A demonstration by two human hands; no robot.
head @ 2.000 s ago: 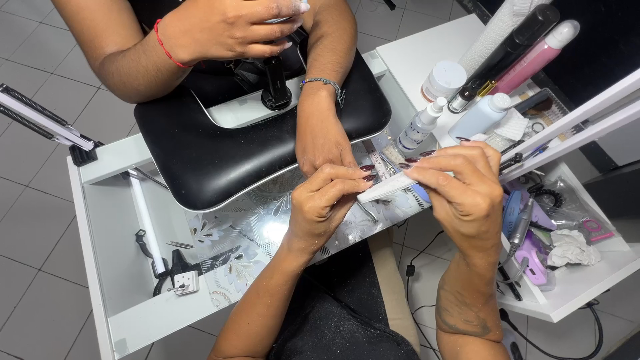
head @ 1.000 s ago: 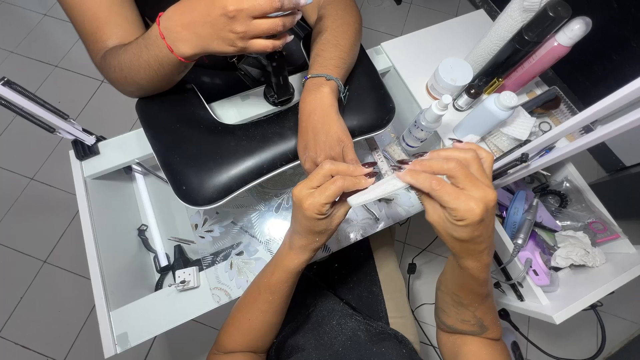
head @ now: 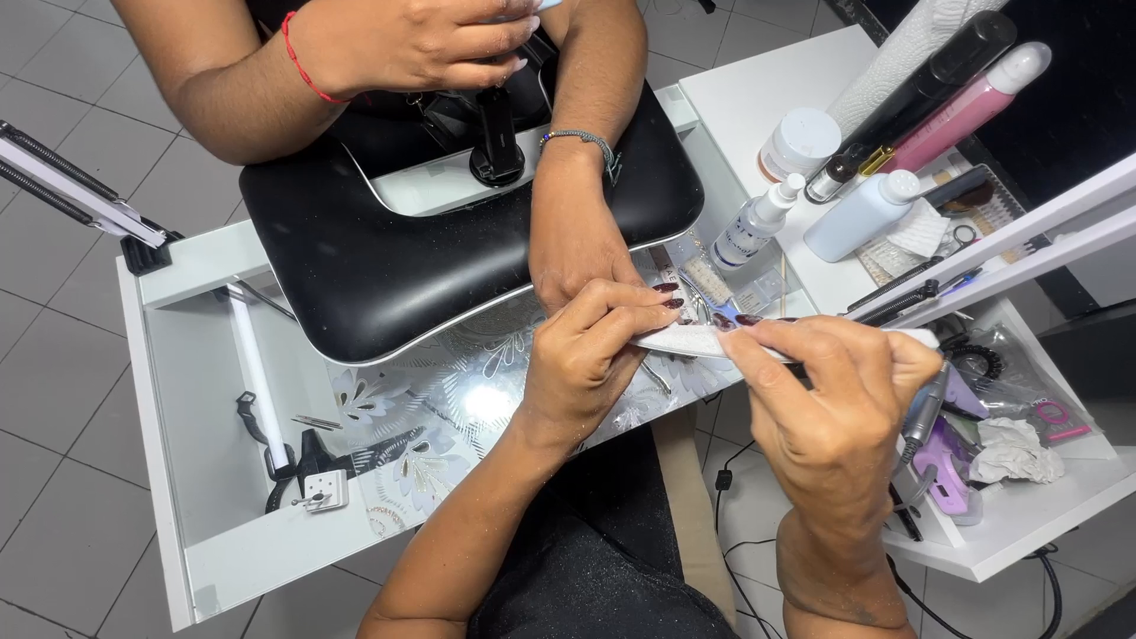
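Observation:
My right hand (head: 825, 390) pinches a white nail file (head: 688, 341), which reaches left to the fingertips of the other person's hand (head: 581, 240). Those fingertips are held by my left hand (head: 586, 359), and its fingers largely hide them. The other person's forearm rests across a black padded armrest (head: 461, 293), with a beaded bracelet (head: 581, 136) at the wrist. Above the armrest, the person's other hand (head: 426, 44), below a red string bracelet, holds a light blue thing partly out of view. A blue-handled nail brush (head: 710, 284) lies just behind the file.
A clear spray bottle (head: 754, 222), a pale blue bottle (head: 861, 213), a white jar (head: 799, 142) and a pink can (head: 967, 106) stand at the right. The open drawer (head: 1021, 541) holds a purple device (head: 945, 466) and crumpled tissue (head: 1016, 453). Lamp arms (head: 1012, 240) slant above it.
The file has swung from a slant to nearly level, and more of it shows to the right of my right fingers. My left hand keeps hold of the other person's fingers.

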